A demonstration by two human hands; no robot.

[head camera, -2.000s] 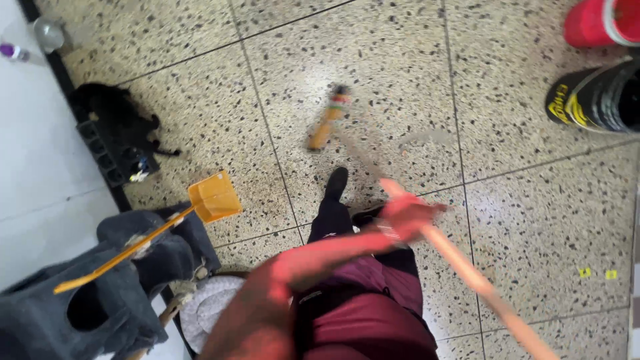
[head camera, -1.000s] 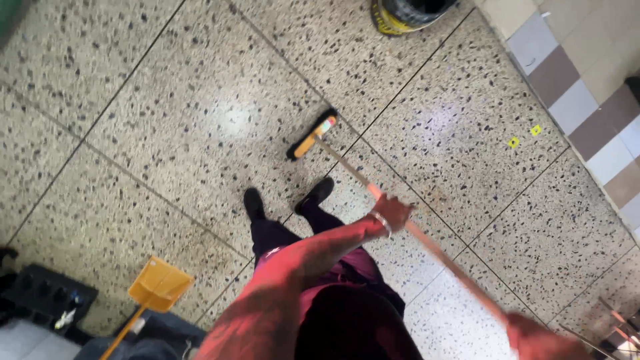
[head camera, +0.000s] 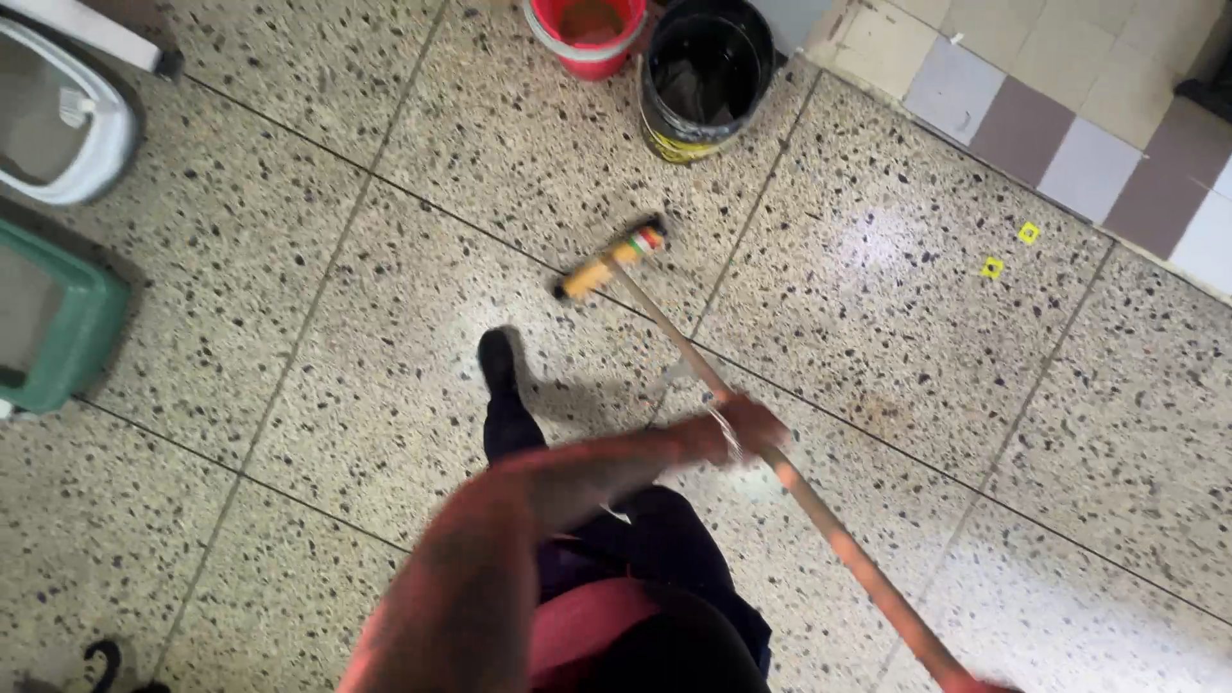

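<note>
A push broom with a yellow head and dark bristles point(head camera: 611, 258) is on the speckled floor ahead of my feet. Its long wooden handle point(head camera: 837, 534) runs down to the right. My left hand point(head camera: 753, 426), with a pale band at the wrist, is closed around the middle of the handle. At the bottom edge my right hand point(head camera: 977, 685) shows only in small part, at the handle's upper end; most of it is out of frame.
A red bucket point(head camera: 589, 65) and a black bucket with dark contents point(head camera: 643, 106) stand beyond the broom. Green point(head camera: 82, 332) and white-rimmed point(head camera: 114, 144) plastic trays lie at the left. Tiled surface point(head camera: 1020, 130) borders the floor at upper right. Two small yellow markers point(head camera: 991, 268) are on the floor.
The view has shifted a lot, bringing both buckets and the trays in and leaving the yellow dustpan out. My left hand keeps its hold on the handle; my right hand now shows less.
</note>
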